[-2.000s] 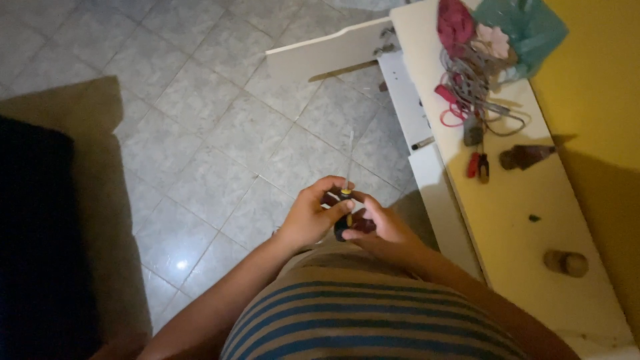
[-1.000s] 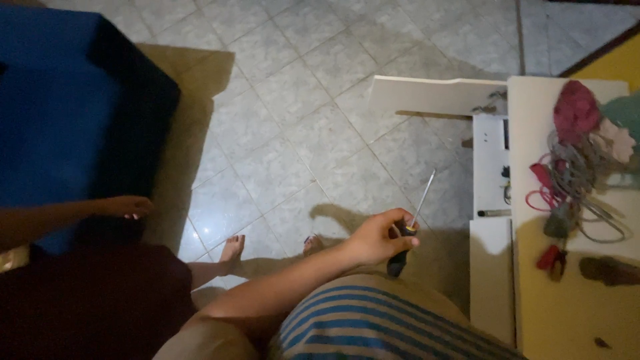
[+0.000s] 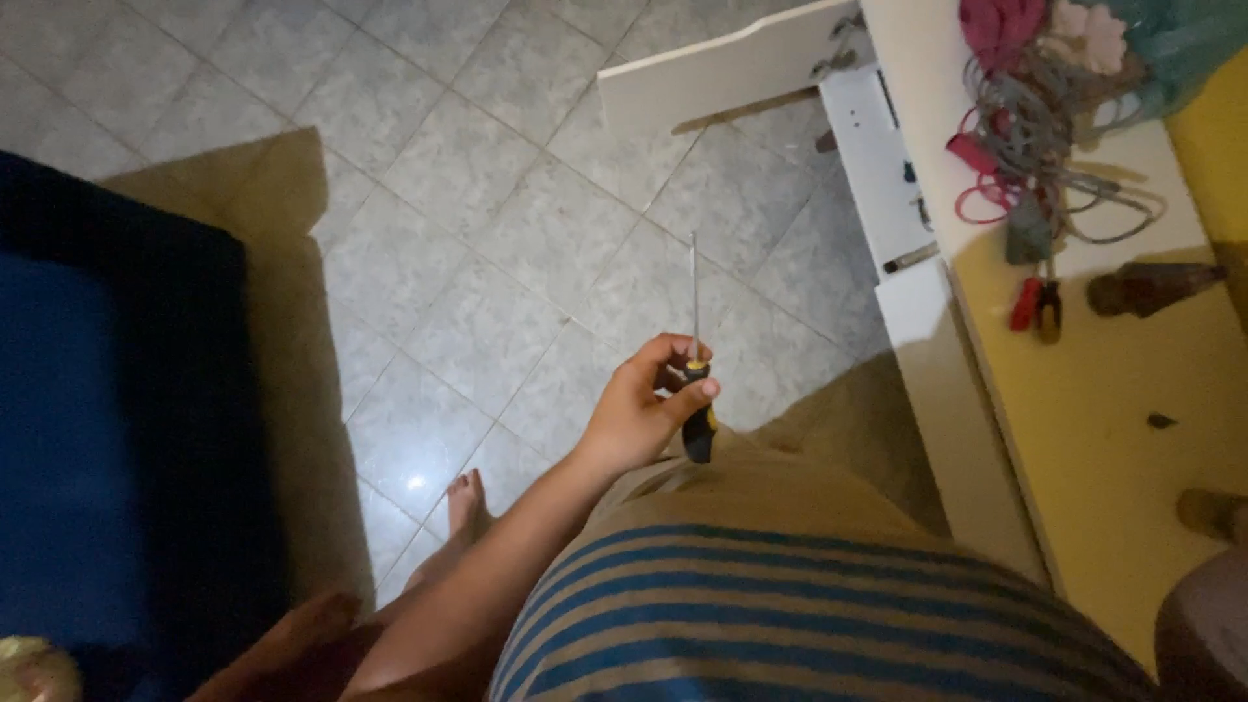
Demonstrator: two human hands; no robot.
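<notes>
In front of my waist, my left hand (image 3: 648, 400) holds a screwdriver (image 3: 698, 419) by its black and yellow handle, thumb and fingers around the upper part. Its thin metal shaft points away from me over the tiled floor. My right hand is out of the picture; a blurred patch of skin at the lower right edge may be part of my right arm.
A white cabinet top (image 3: 1082, 409) on the right bears tangled grey cables (image 3: 1033, 127), a red cloth (image 3: 999, 29), small red and black-handled tools (image 3: 1035, 307) and a brown object (image 3: 1150, 290). A white door panel (image 3: 731, 63) juts out. Another person's foot (image 3: 467, 499) and blue furniture (image 3: 68, 409) are at left.
Two seconds ago both my hands were together at the screwdriver; now only the left holds it and my right hand has left the view. Another person's foot has come into view.
</notes>
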